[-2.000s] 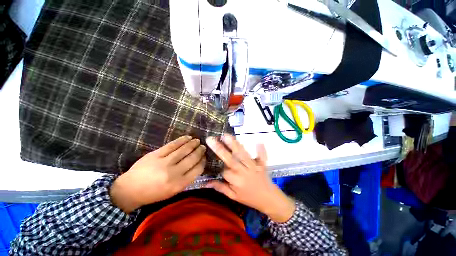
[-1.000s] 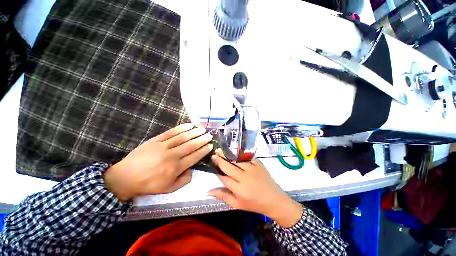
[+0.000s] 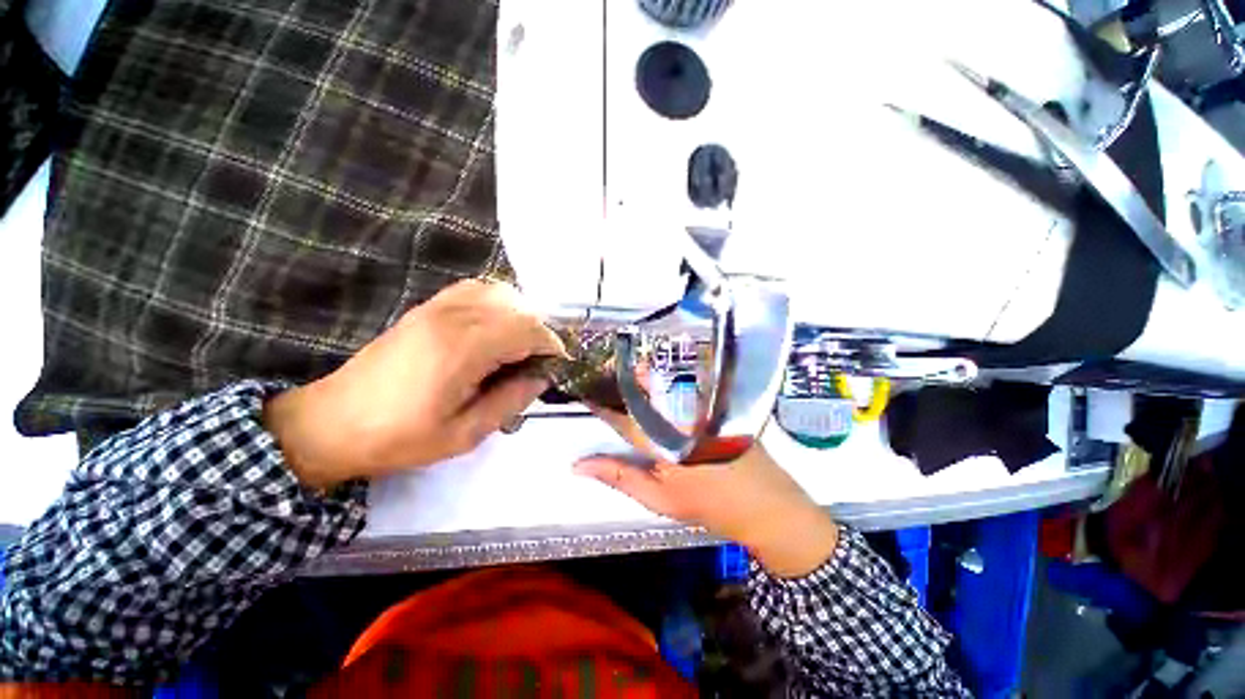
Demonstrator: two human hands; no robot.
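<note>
The dark plaid fabric panel [image 3: 260, 191] lies left of the white sewing machine head [image 3: 847, 205], its near corner running to the needle area. My left hand [image 3: 423, 382] pinches the panel's edge between thumb and fingers, just left of the needle area. My right hand [image 3: 710, 498] is at the front of the machine head, its fingers partly hidden behind the curved shiny metal guard [image 3: 744, 369]. Whether the right fingers grip the cloth cannot be seen. The needle and presser foot are hard to make out behind the guard.
Scissors with green and yellow loops [image 3: 817, 423] lie right of the guard, partly hidden by the machine. Dark cloth scraps [image 3: 972, 426] lie further right. Long silver tweezers [image 3: 1092, 171] rest on top of the machine. The grey table edge [image 3: 546, 546] curves in front; blue crates [image 3: 990, 601] stand below.
The view has shifted and the machine head looks nearer. My left hand has gone from lying flat on the cloth to pinching its edge. My right fingers are now more behind the guard.
</note>
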